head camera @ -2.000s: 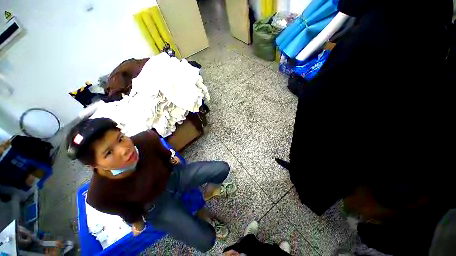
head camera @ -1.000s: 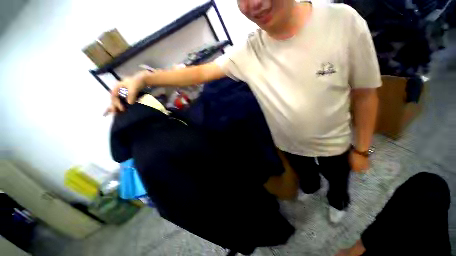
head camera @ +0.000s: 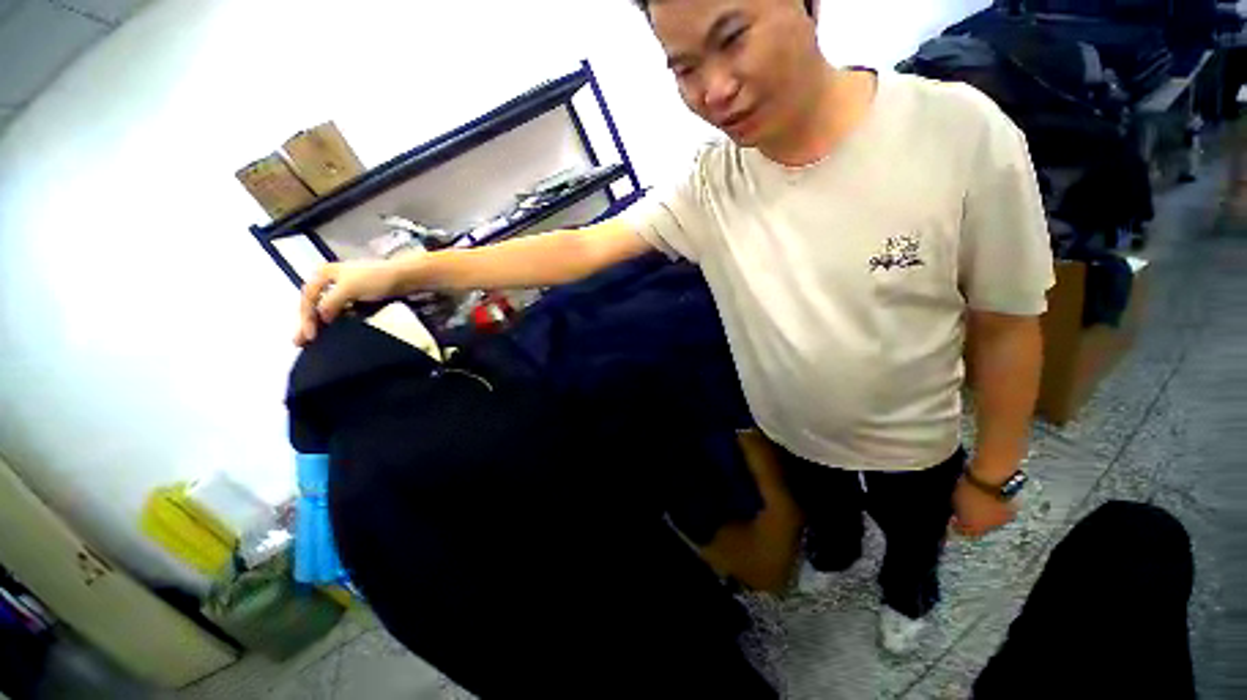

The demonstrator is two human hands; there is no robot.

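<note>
A large black hooded garment (head camera: 479, 533) hangs upright on a dress form in the lower middle. The form's cream neck (head camera: 406, 328) shows at the collar opening. A thin pale line (head camera: 472, 378) lies on the black cloth just below it. Another person's hand (head camera: 339, 287) rests on the top of the hood. A black shape (head camera: 1101, 602), seemingly my sleeve, rises from the bottom edge at the right, apart from the garment; no hand shows at it. Neither my left hand nor my right hand is in the picture.
A person in a beige T-shirt (head camera: 862, 274) stands beside the form. Navy garments (head camera: 636, 342) are heaped behind it. A black shelf (head camera: 424, 137) with cartons stands at the wall. A cardboard box (head camera: 1069, 342) and dark clothing (head camera: 1080, 82) are at the right.
The view has swung from a seated person and white cloth pile to the form. Since one second ago, the hand at my sleeve has left the picture; the other person's hand stays on the hood.
</note>
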